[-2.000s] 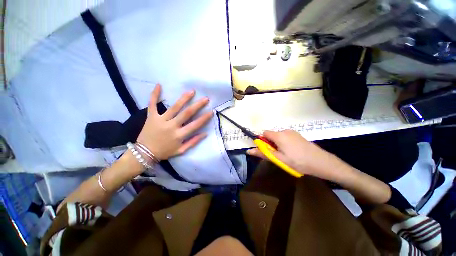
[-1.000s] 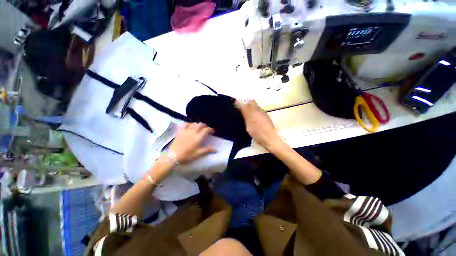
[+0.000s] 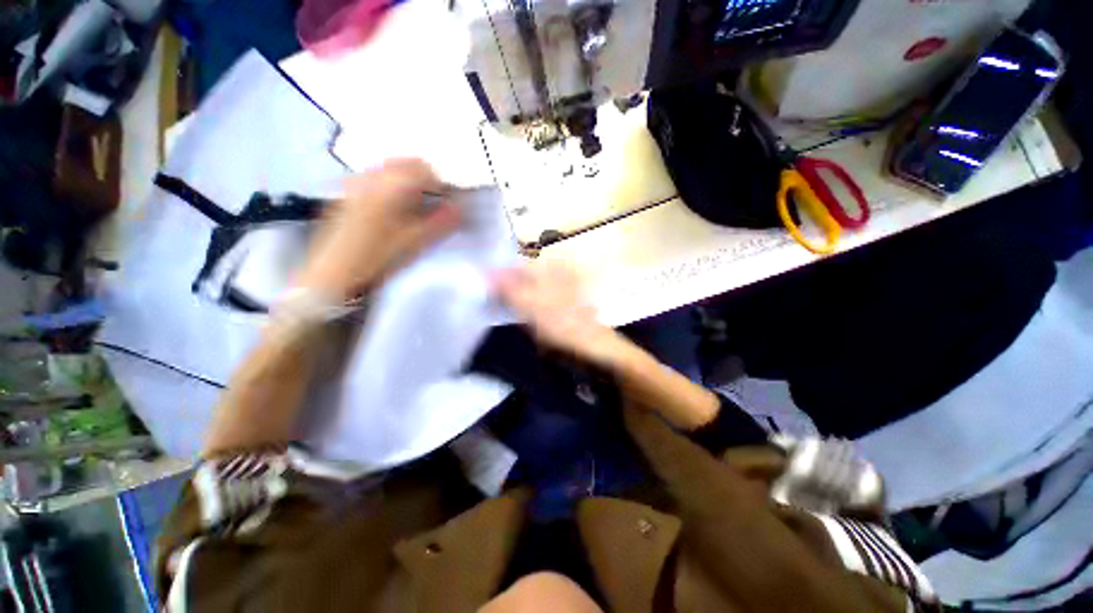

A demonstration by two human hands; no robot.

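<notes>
A large garment panel point(image 3: 420, 359), pale side up with black strips point(image 3: 192, 199), lies over the left part of the table and hangs over its front edge. A black part of it shows below my right hand. My left hand point(image 3: 378, 228) is blurred, on the upper middle of the panel. My right hand point(image 3: 545, 305) is blurred, at the panel's right edge near the table front. Whether either hand's fingers grip the cloth is not clear.
The sewing machine head point(image 3: 557, 54) stands behind. A black pouch point(image 3: 717, 156), scissors with yellow and red handles point(image 3: 821, 204) and a smartphone point(image 3: 983, 110) lie to its right. A pink cloth point(image 3: 342, 22) is at the back left. Dark and pale cloth point(image 3: 911, 323) hangs at the right.
The scissors left my right hand and lie by the pouch. The panel was turned and shifted; its black fold has opened to pale cloth. My left hand moved up and left, my right slightly down-left.
</notes>
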